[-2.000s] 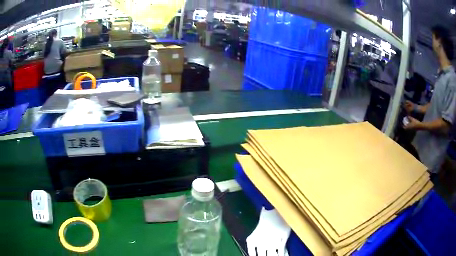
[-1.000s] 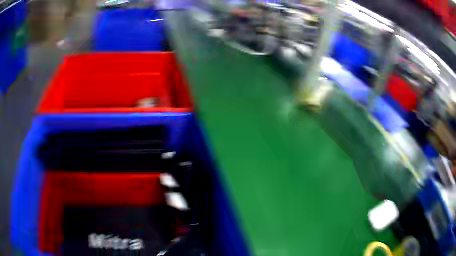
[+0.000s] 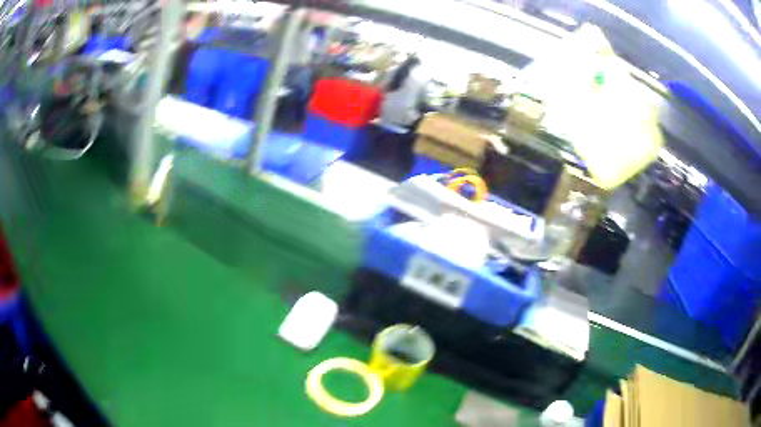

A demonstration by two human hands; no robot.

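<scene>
No hand is in view. On the green bench [image 3: 192,334] in front of me lies a white rounded block [image 3: 309,320], blurred, with no holes to be made out. Right of it a narrow yellow tape roll [image 3: 344,387] lies flat. A wide clear-yellow tape roll [image 3: 400,357] stands beside and partly behind it. A grey-brown flat pad [image 3: 486,411] and a white bottle cap [image 3: 557,413] show at the bottom edge; the bottle's body is mostly cut off.
A labelled blue bin [image 3: 451,268] sits on a black stand behind the tape. Cardboard sheets [image 3: 688,404] stand at the bottom right. Pale posts [image 3: 157,108] rise at the left. A person [image 3: 405,96] is in the background. Red and blue bin parts show at the left edge.
The view has swung from the red and blue bins at the left back to the right. The tape rolls and white block are now nearer the middle. The picture is still blurred.
</scene>
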